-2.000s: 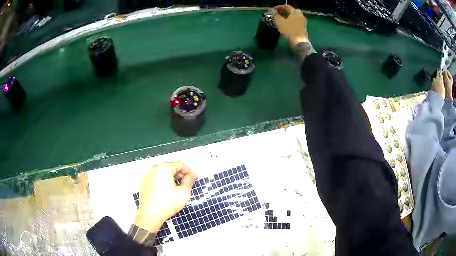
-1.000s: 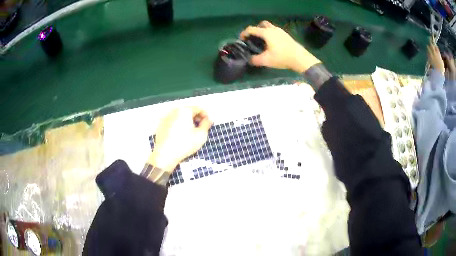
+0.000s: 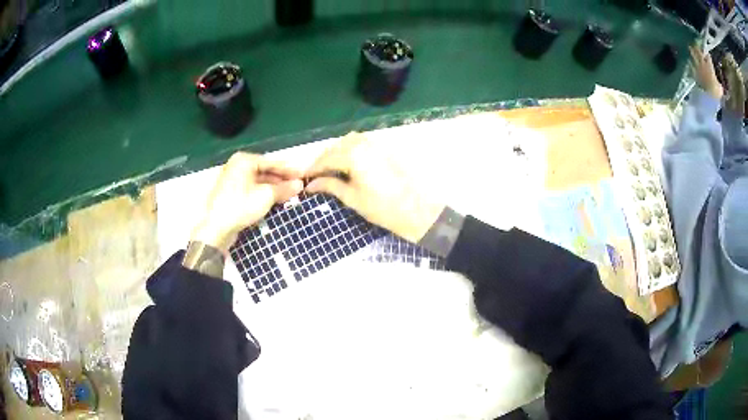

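Observation:
The pad sheet point(image 3: 307, 246), a black grid with pale lines, lies on the white work sheet point(image 3: 353, 328). My left hand point(image 3: 246, 197) and my right hand point(image 3: 373, 189) meet fingertip to fingertip over the sheet's upper edge. The fingers of both are curled and pinched; anything small between them is too blurred to tell. My right hand hides part of the sheet. Black cylindrical units stand upright on the green belt: one with a red light point(image 3: 224, 98) at left and one point(image 3: 385, 70) in the middle, both beyond my hands.
A purple-lit unit point(image 3: 107, 51) stands far left; more units point(image 3: 536, 34) stand at right. Two cans point(image 3: 51, 387) lie at lower left. A strip of round parts point(image 3: 640, 193) lies at right beside a person in a light blue sleeve point(image 3: 693, 156). A dark phone edge shows by my left sleeve.
My right hand has left the units on the belt and come back beside my left hand over the pad sheet. The pad sheet's outline has shifted. The red-lit unit now stands further left.

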